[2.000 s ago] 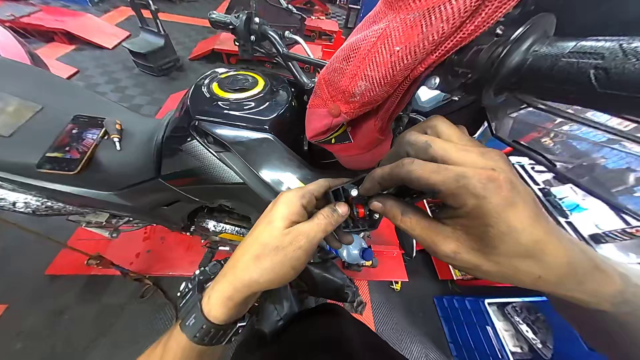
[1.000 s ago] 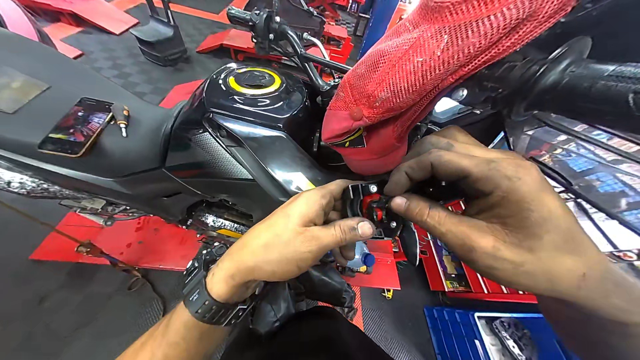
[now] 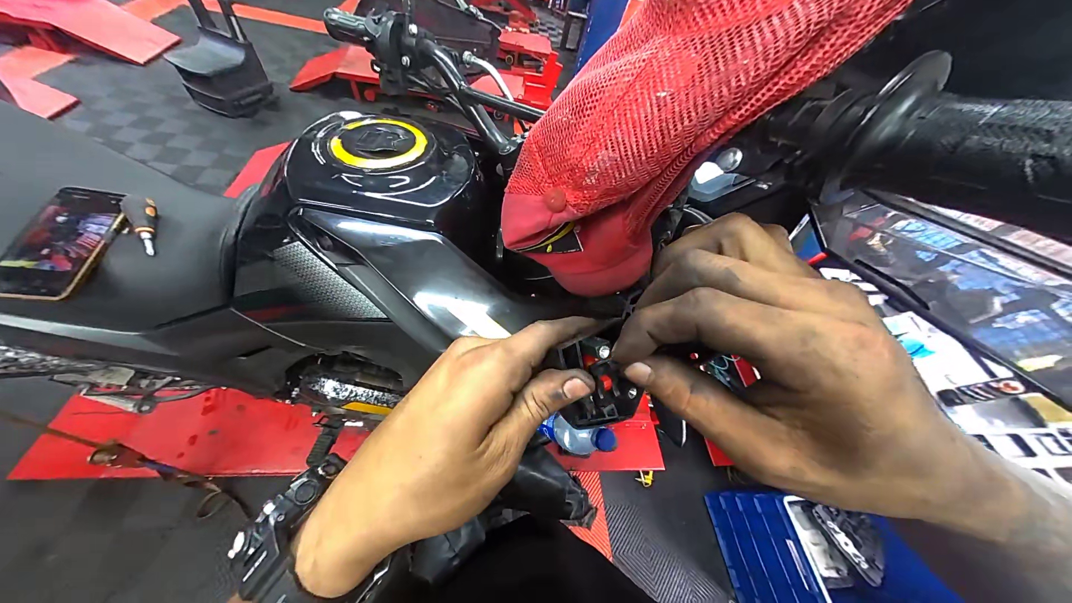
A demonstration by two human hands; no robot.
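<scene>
My left hand [image 3: 469,427] grips a small black plastic housing [image 3: 615,406] with red parts and a metal screw, its thumb on the front face. My right hand [image 3: 779,360] has its thumb and fingertips at the housing's right side and top; whether they pinch a small part there cannot be told. Both hands are before the motorcycle's black body, just below a red mesh cap [image 3: 586,167] that hangs near the handlebar. The black handlebar grip [image 3: 963,151] lies above my right hand.
On the motorcycle seat [image 3: 184,218] lie a phone [image 3: 59,243] and a short screwdriver [image 3: 142,224]. The fuel tank [image 3: 377,184] has a yellow ring. Below are a plastic bottle [image 3: 578,437], a red lift platform [image 3: 209,435] and a blue tray [image 3: 745,536] with a part in it.
My right fingers have shifted slightly about the housing, and my left thumb has moved up on its face. The housing stays in my left hand.
</scene>
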